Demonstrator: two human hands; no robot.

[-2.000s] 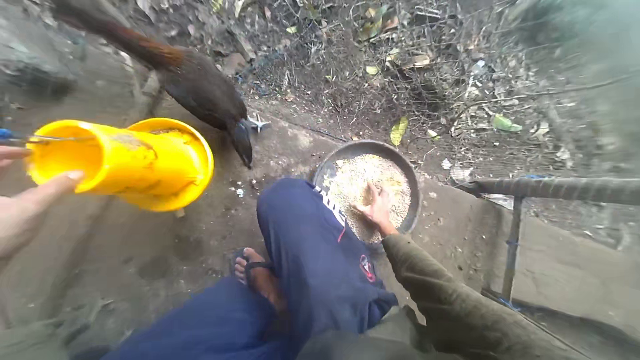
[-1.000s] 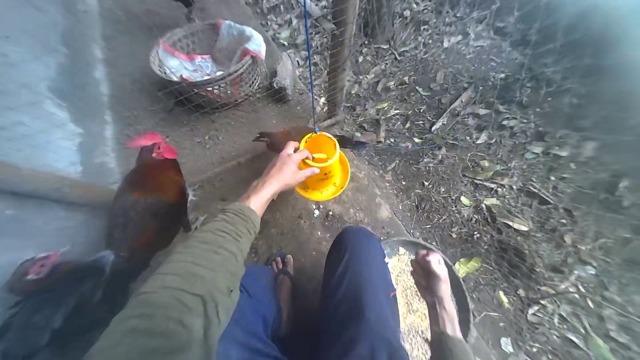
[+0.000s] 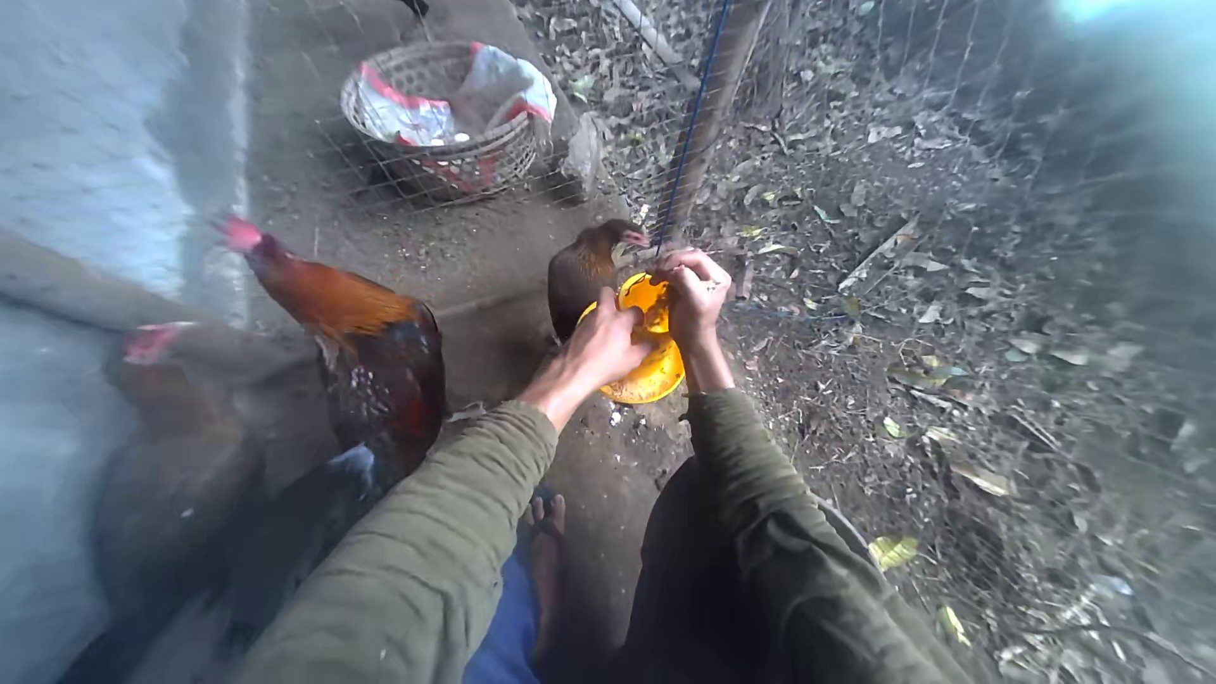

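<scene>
A yellow plastic poultry feeder [image 3: 651, 378] with a round base hangs in front of me, below a blue cord [image 3: 696, 114]. My left hand [image 3: 608, 340] grips its near left side, thumb at the rim. At the top right of the feeder is my right hand [image 3: 696, 285], fingers closed together by the rim and the cord's lower end; whether they pinch anything small is hidden. A brown hen [image 3: 581, 275] stands just behind the feeder, its head near the cord. The grain pan [image 3: 841, 522] lies mostly hidden under my right sleeve.
A rooster [image 3: 370, 332] stands on the left, with more chickens [image 3: 176, 456] nearer me. Behind netting, a woven basket [image 3: 456, 166] holds a white and red sack. A wooden post [image 3: 712, 119] rises behind the feeder. Leaf litter covers the ground at right.
My right hand has left the grain pan and come up to the feeder's rim. My left hand stays on the feeder. The hen behind it now has its head raised towards the cord.
</scene>
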